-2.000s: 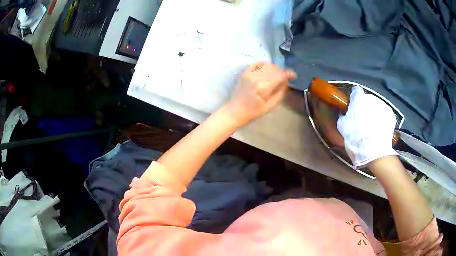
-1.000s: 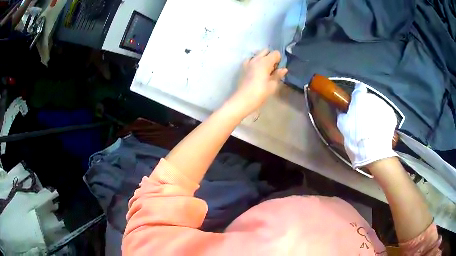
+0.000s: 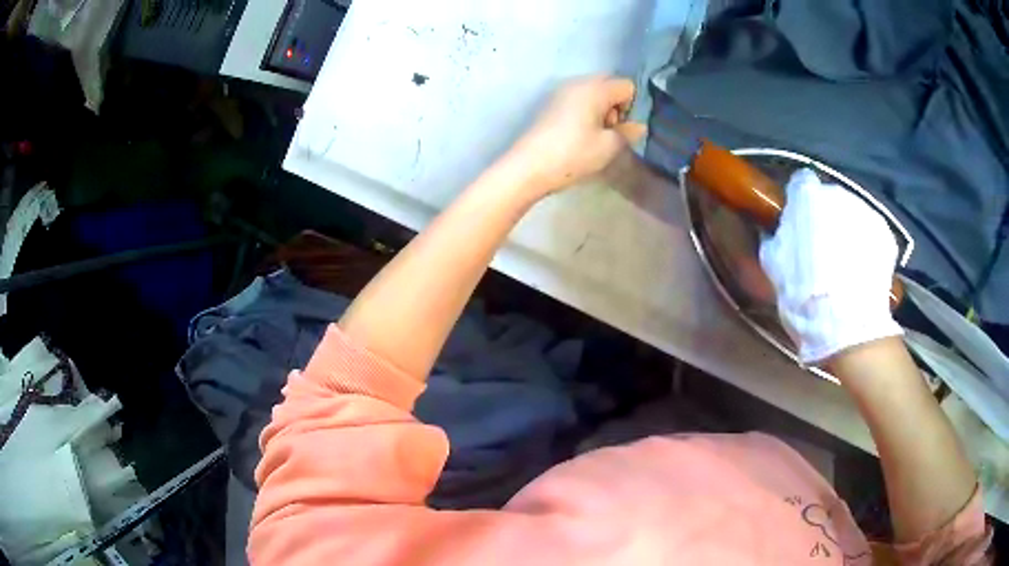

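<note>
A dark grey-blue garment (image 3: 819, 100) lies on the pale table (image 3: 387, 133), spread over its right part. A light blue strip (image 3: 667, 44) runs along its left side edge. My left hand (image 3: 581, 127), bare, pinches the garment's near left corner between thumb and fingers. My right hand (image 3: 835, 265), in a white glove, is closed around the orange-brown handle of the iron (image 3: 730, 249). The iron rests at the garment's near edge, its rim just right of the corner. The iron's underside and the cloth beneath it are hidden.
Crumpled grey-blue cloth (image 3: 498, 387) lies below the table's near edge. A dark panel with small lights (image 3: 304, 42) stands beyond the table's left edge. White cloth pieces (image 3: 66, 475) hang at the lower left beside a metal bar. Pale strips (image 3: 963, 343) trail behind the iron.
My left hand has moved up and slightly right in the picture, staying at the garment's corner. The iron, still in my right hand, has shifted slightly right and up in the picture.
</note>
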